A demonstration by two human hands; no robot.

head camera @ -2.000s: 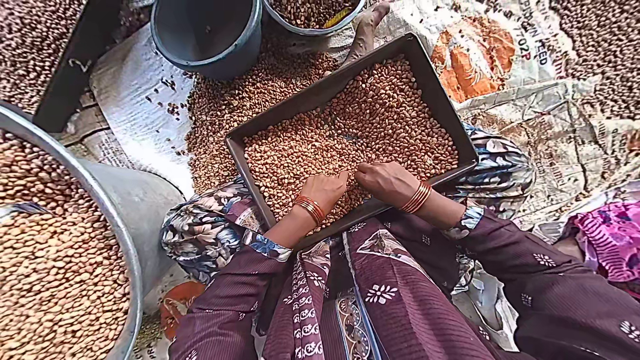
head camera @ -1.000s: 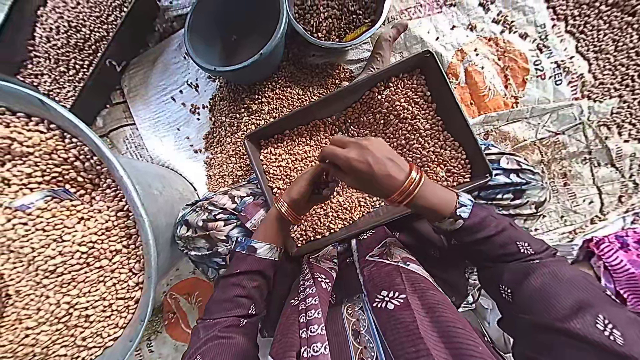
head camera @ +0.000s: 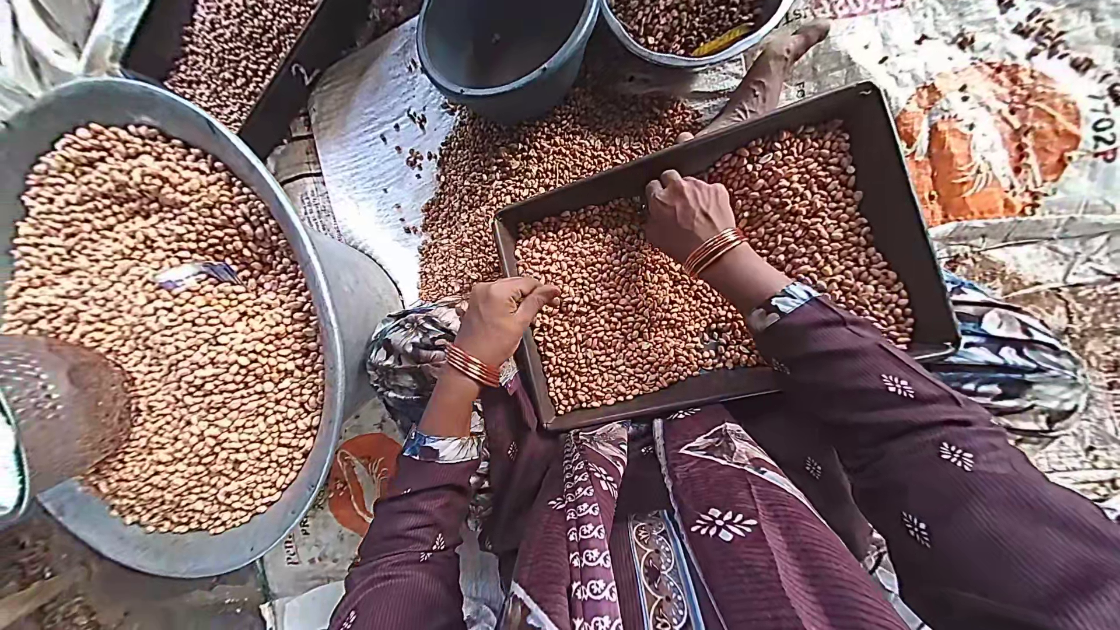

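Observation:
A dark rectangular tray [head camera: 897, 219] rests tilted across my lap, spread with reddish-brown shelled nuts or seeds [head camera: 612, 324]. Over its left rim is my left hand [head camera: 503, 319], fingers curled and thumb pointing right; whether something small is between them is hidden. My right hand [head camera: 687, 214] lies on the contents near the far rim, its fingers bent down and partly hidden, so what they hold cannot be seen. Copper-coloured bangles circle both wrists.
At left stands a large metal tub [head camera: 328, 350] of paler kernels with a strip of wrapper on top. Beyond the tray are a dark grey bucket [head camera: 507, 52], a basin [head camera: 682, 57] of kernels, a loose heap [head camera: 499, 175] on sacks and a bare foot [head camera: 761, 87]. Another dark tray [head camera: 280, 79] is at upper left.
My hands were together over the tray and are now apart, the left at the left rim, the right farther up. A brownish rounded object has appeared at the tub's left. The view has shifted.

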